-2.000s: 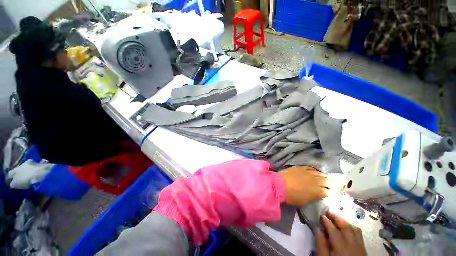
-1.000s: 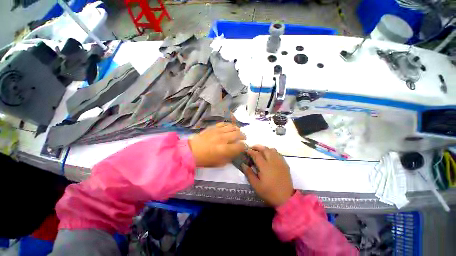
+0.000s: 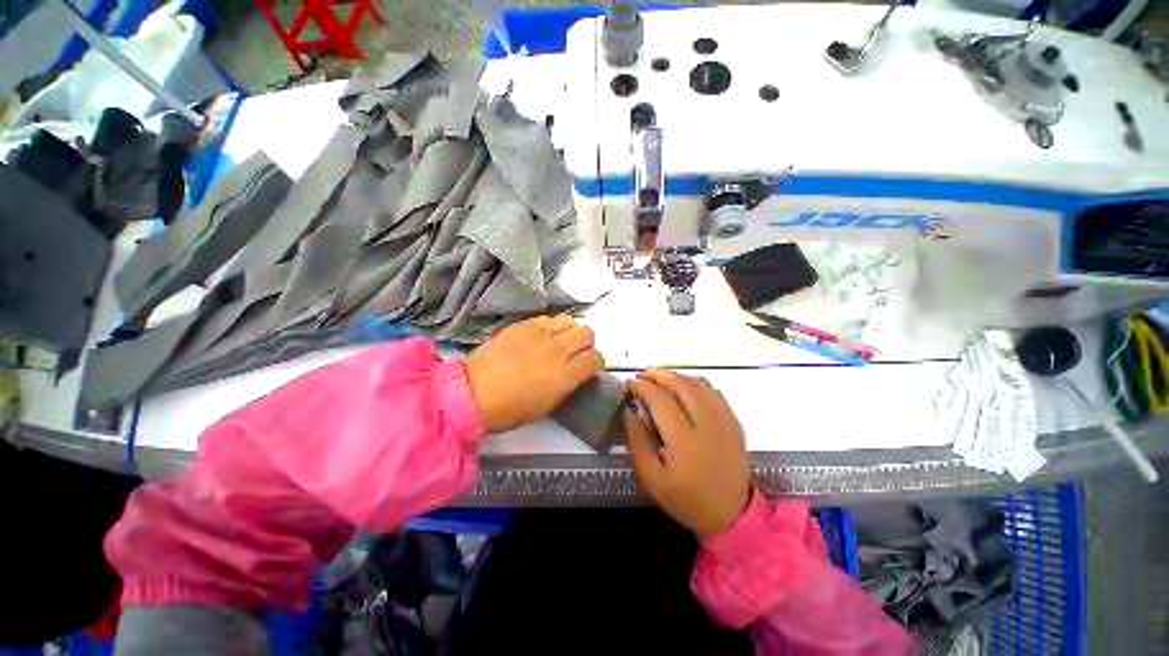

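Note:
A small grey cut piece (image 3: 595, 413) lies between my hands on the white table, in front of the sewing machine. My left hand (image 3: 533, 369) holds its left part, fingers on top. My right hand (image 3: 686, 449) holds its right end between thumb and fingers. Part of the piece is hidden under the fingers. The presser foot (image 3: 631, 263) is behind my hands, apart from the piece. The white machine head (image 3: 833, 128) has a blue stripe. A large heap of grey cut pieces (image 3: 385, 231) lies left of the machine.
Right of the foot lie a black object (image 3: 769, 274), red and blue pens (image 3: 820, 341) and a crumpled clear plastic bag (image 3: 862, 285). White ribbed fabric (image 3: 996, 404) lies further right. A measuring strip (image 3: 846, 479) runs along the front edge. A blue crate (image 3: 1041, 564) is below.
The view has swung from the left to the machine and the heap. Both hands have come away from the needle area towards the front edge, and more of the grey piece shows between them.

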